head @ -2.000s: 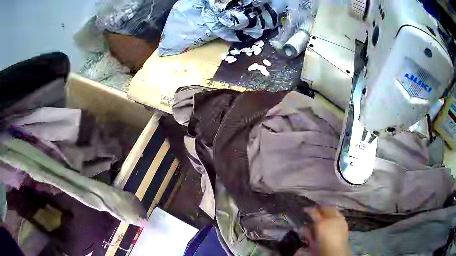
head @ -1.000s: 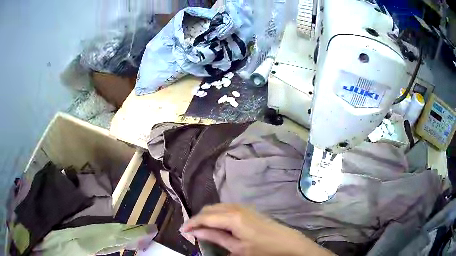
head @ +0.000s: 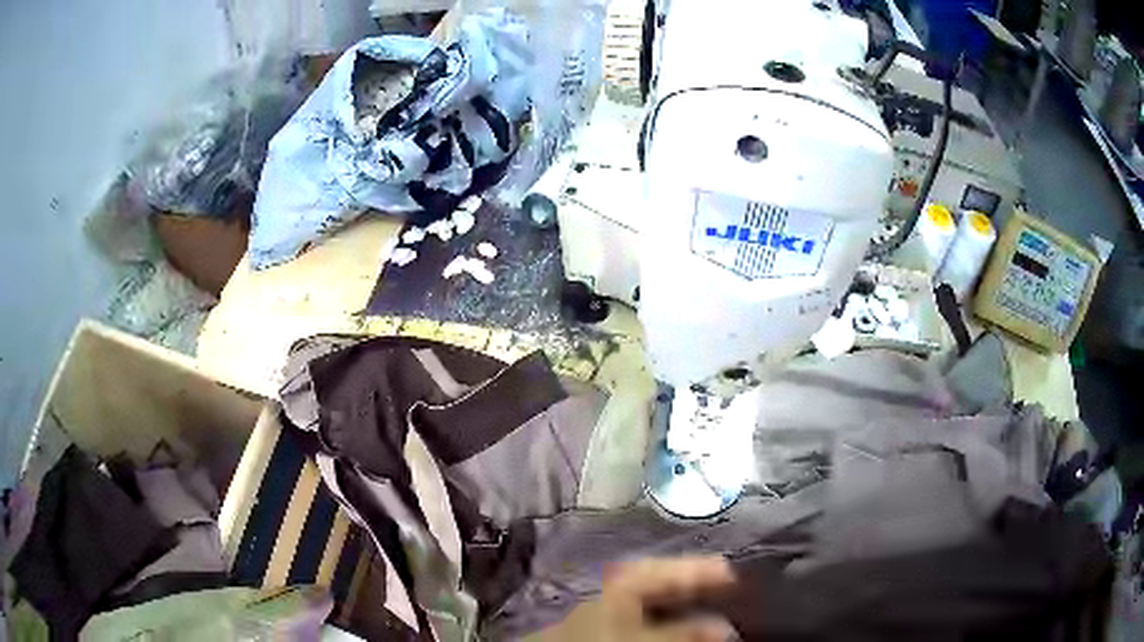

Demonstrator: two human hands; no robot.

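Grey-brown and dark brown cloth (head: 866,477) lies bunched around and below the white JUKI machine head (head: 765,238). A dark, blurred part of the cloth lies at the bottom right. A folded garment part with dark brown panels (head: 489,408) lies left of the machine's rounded lower end (head: 693,487). One bare hand (head: 671,599) shows blurred at the bottom centre, at the left end of the dark cloth. The bottom edge cuts it off. I cannot tell which hand it is or whether it grips the cloth. The other hand is not seen.
A wooden bin (head: 151,389) with cloth pieces stands at the left. White discs (head: 472,268) lie on a dark patch beside a light blue bag (head: 320,176). A parts tray (head: 922,320), thread cones (head: 966,251) and a beige control panel (head: 1035,282) stand right of the machine.
The view has turned right. The cloth left of the machine has opened into a different fold, and dark cloth now shows at the bottom right. The hand seen at bottom centre-left is now a blur nearer the centre.
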